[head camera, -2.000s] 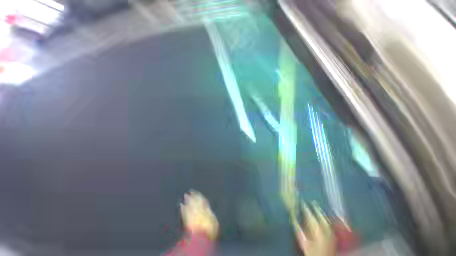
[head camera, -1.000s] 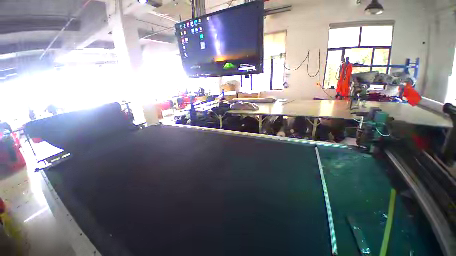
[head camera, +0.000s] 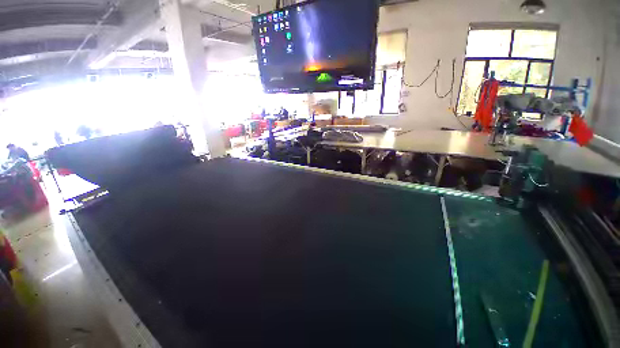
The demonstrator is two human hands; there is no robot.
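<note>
Black fabric (head camera: 272, 251) lies over most of the long cutting table. A narrow pale strip (head camera: 452, 268) lies across the table near the fabric's right end. Right of it are a dark, partly shiny bar (head camera: 494, 319) and a long yellow-green wooden strip (head camera: 538, 306), both cut off by the bottom edge. The bare cutting bed (head camera: 503, 251) there looks green. Neither my left hand nor my right hand is in the picture.
A dark gantry beam (head camera: 584, 272) crosses the right end, with a green machine unit (head camera: 534, 173) at its far end. The pale table rail (head camera: 112, 282) runs along the left. A black fabric supply (head camera: 122, 158) stands beyond the far left end. A screen (head camera: 316, 47) hangs overhead.
Two seconds ago both hands showed low over the table, near the wooden strip; now they are out of view. The view has lifted to the room and since shifted slightly left.
</note>
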